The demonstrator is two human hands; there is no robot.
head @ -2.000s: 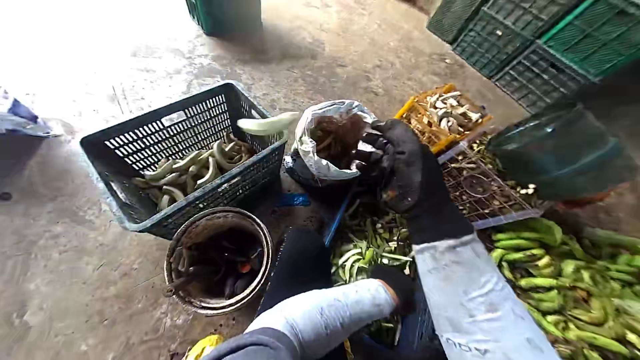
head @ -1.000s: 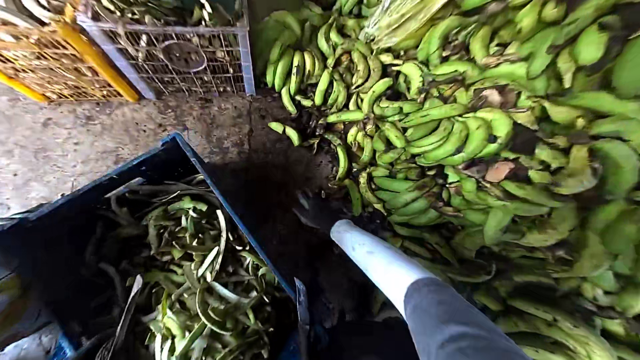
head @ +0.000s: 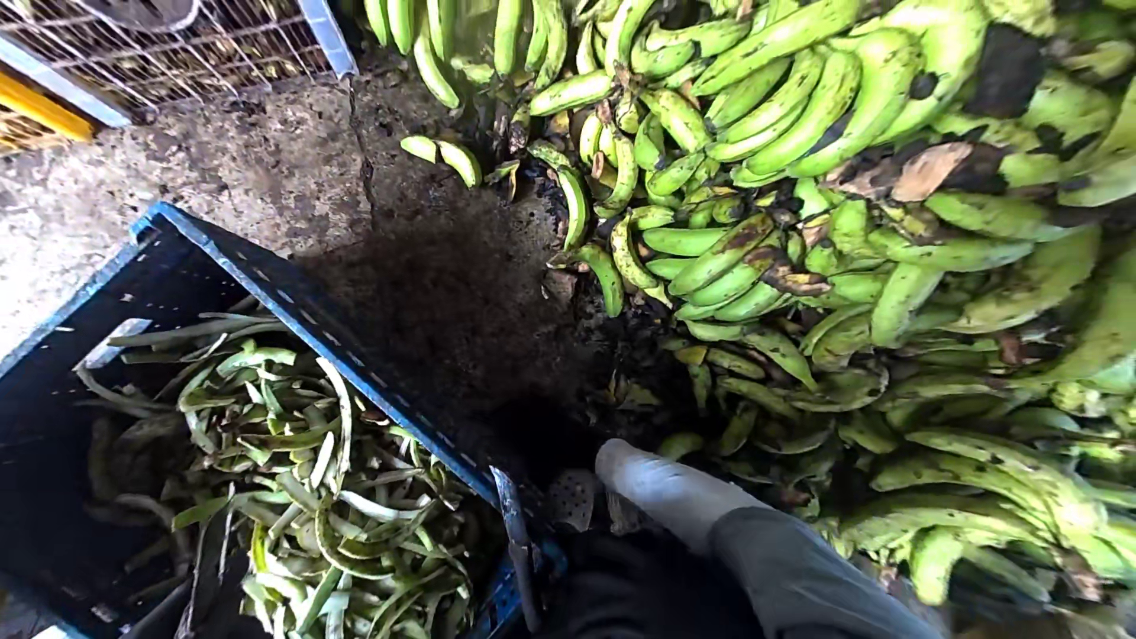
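From the lower right my right arm reaches down in a pale sleeve cuff [head: 661, 488] and a dark outer sleeve. My right hand [head: 541, 430], in a dark glove, is nearly lost in shadow between the blue crate and the green fruit, so its fingers and any hold cannot be made out. Green plantains or bananas [head: 737, 266] lie heaped on the floor to its upper right, some with dark blotches. Left of the hand stands a blue plastic crate [head: 293, 306] with green peel strips [head: 355, 515] in it. My left hand is out of view.
At the upper left are a wire-like mesh crate [head: 328, 35] with a pale rim and the edge of a yellow crate [head: 44, 102]. Two short green pieces [head: 444, 160] lie on the stained concrete floor [head: 266, 169]. Dry leaf scraps [head: 932, 171] sit among the fruit.
The view has swung from the dark crate, bucket and bag to the green fruit heap. My right hand has left the white-rimmed bag and reaches down near the heap; my left hand has gone from view.
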